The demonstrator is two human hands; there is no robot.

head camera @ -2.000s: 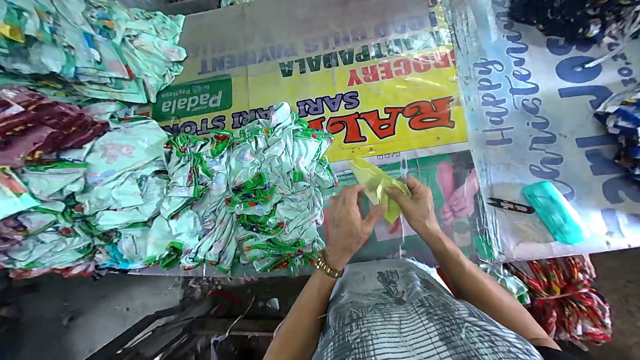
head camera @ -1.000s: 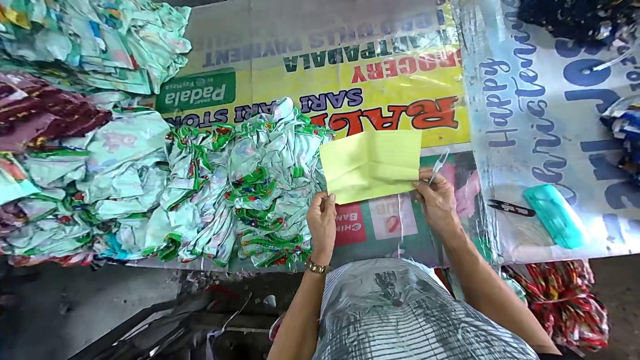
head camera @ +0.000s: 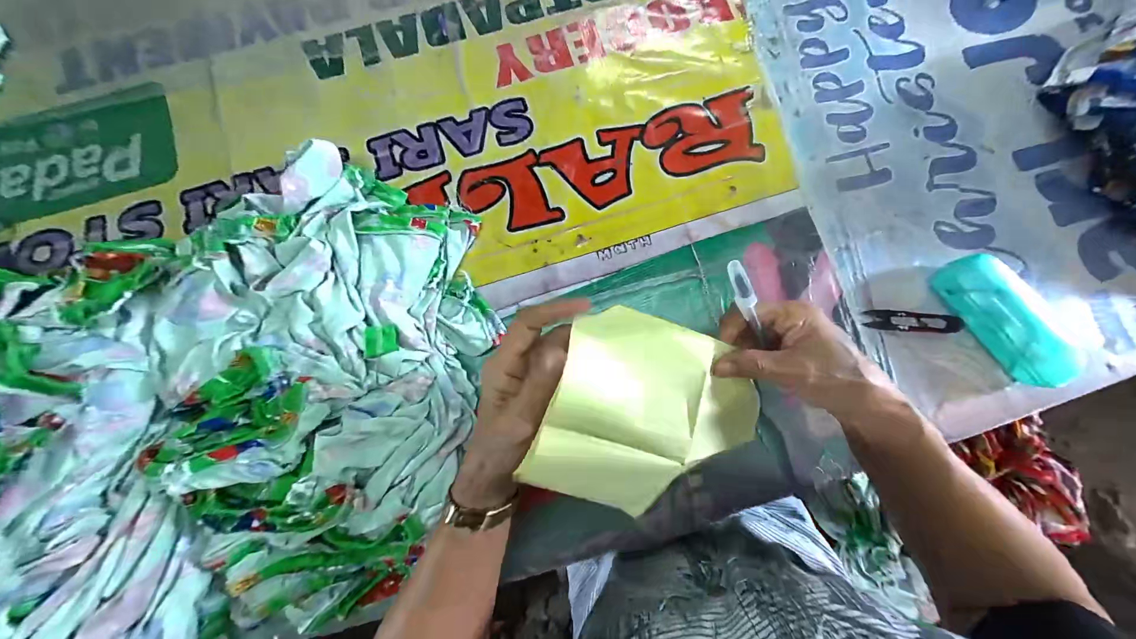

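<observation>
A creased sheet of yellow paper [head camera: 630, 390] is held between both hands above the table's near edge. My left hand [head camera: 519, 386], with a gold-coloured watch or bracelet at its wrist, grips the paper's left side; some of its fingers are behind the sheet. My right hand [head camera: 790, 351] pinches the upper right part of the paper between thumb and fingers. A clear-barrelled pen [head camera: 744, 288] also sticks up out of that hand. Just left of my left hand lie bundles of pale green printed fabric [head camera: 311, 355] with bright green edges.
Printed tarpaulins [head camera: 621, 142] cover the table. To the right lie black thread snips [head camera: 914, 321] and a turquoise case [head camera: 1007, 319]. Dark blue fabric [head camera: 1105, 115] lies at the far right. Below the table's right edge are red patterned cloth bundles [head camera: 1029, 479].
The yellow paper was crumpled small between the hands, then spread out flat; now it is tilted, with its folds bent. The view has shifted nearer the table.
</observation>
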